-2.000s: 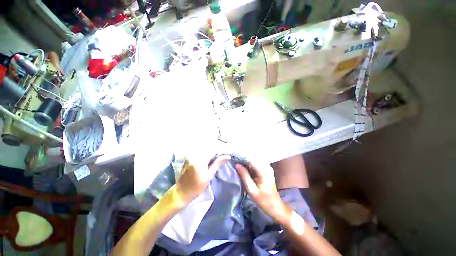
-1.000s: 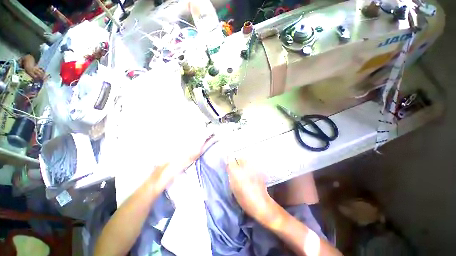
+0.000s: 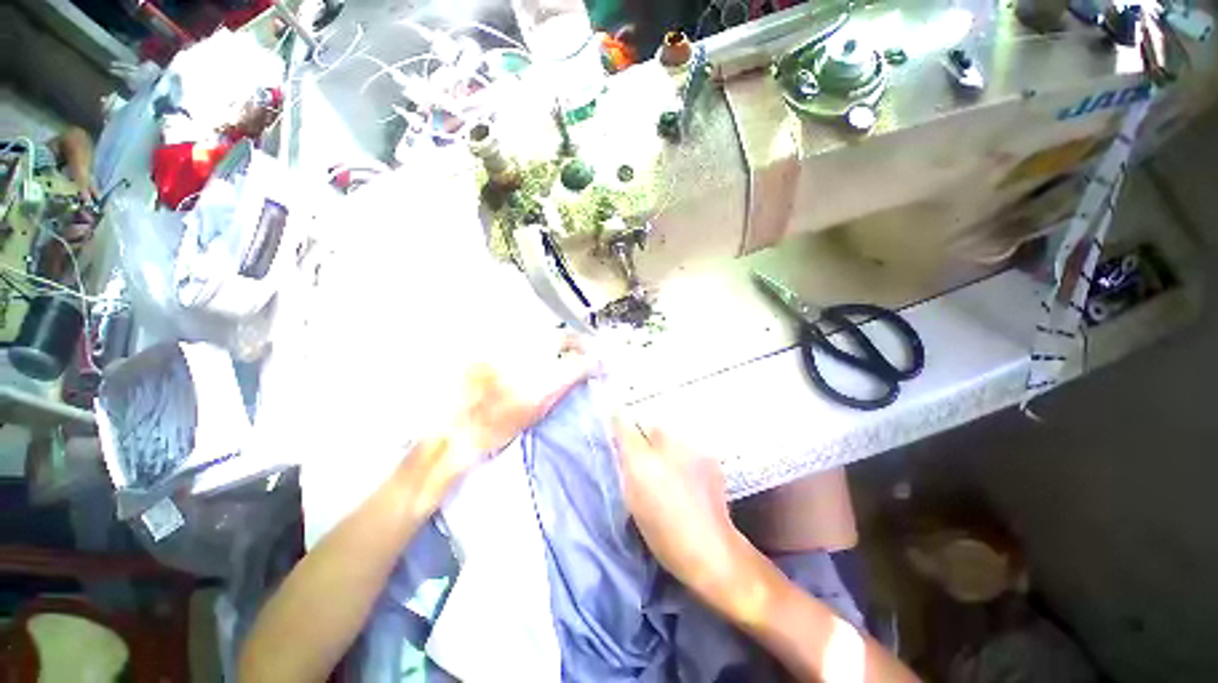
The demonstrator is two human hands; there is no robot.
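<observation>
A grey-blue garment (image 3: 577,534) runs from my lap up to the table edge, with a paler white cloth (image 3: 497,574) beside it. My left hand (image 3: 514,400) holds the garment's upper end, its fingertips just below the presser foot and needle (image 3: 625,310). My right hand (image 3: 664,487) holds the garment's right edge at the table's front edge. Glare washes out the cloth and table around my left hand. The cream sewing machine (image 3: 882,160) stands above my hands. Whether the cloth lies under the foot cannot be told.
Black-handled scissors (image 3: 862,354) lie below the machine head. A marked white tape (image 3: 1085,267) hangs at the right. A white box (image 3: 154,420) of grey-blue strips, plastic bags and a red item (image 3: 187,171) are at the left. A wooden chair (image 3: 67,651) stands lower left.
My hands have moved from the lap edge up toward the needle, carrying the garment's end. The view has moved closer to the machine. My left fingertips are now slightly nearer the foot.
</observation>
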